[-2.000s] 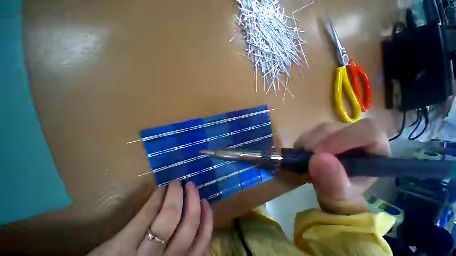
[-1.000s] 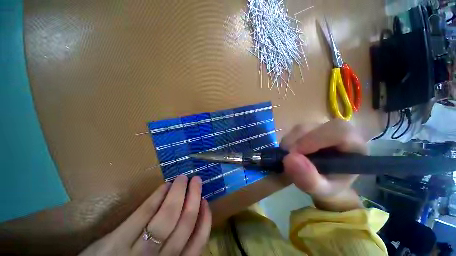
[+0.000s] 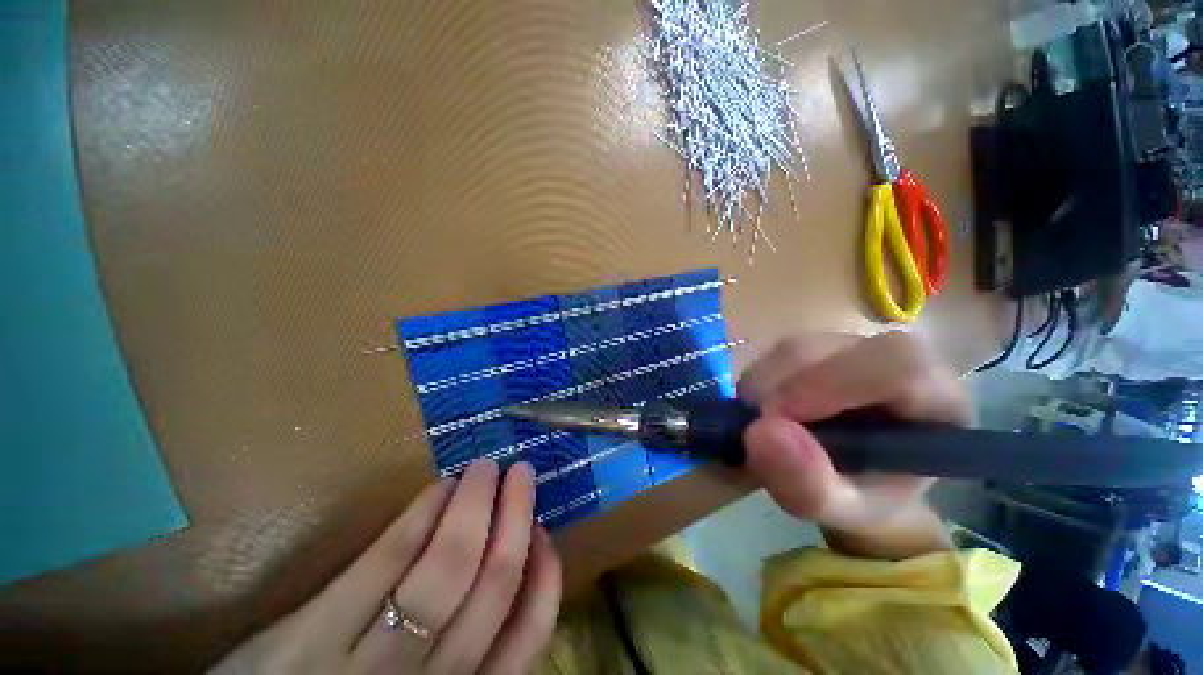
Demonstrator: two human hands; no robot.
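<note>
A blue solar cell string (image 3: 528,330) lies on the brown tabletop, crossed by several silvery ribbon lines; thin ends stick out past its left and right edges. My left hand (image 3: 442,574) has its fingertips resting on the string's lower left edge and grips nothing. My right hand (image 3: 858,429) holds the soldering iron (image 3: 897,451) by its black handle. The iron's bare metal barrel lies over the string, its tip pointing left, at or just above a ribbon line left of the middle. Part of the string is hidden under the iron and my left fingers.
A heap of cut tabbing ribbon pieces (image 3: 730,112) lies at the top. Scissors (image 3: 894,244) with yellow and red loops lie right of it. A black box (image 3: 1055,165) with cables is at the far right. A teal sheet (image 3: 73,343) is at the left.
Since two seconds ago, the iron tip has moved slightly left and down over the string. The string sits slightly further right in view. Almost nothing differs from one second ago.
</note>
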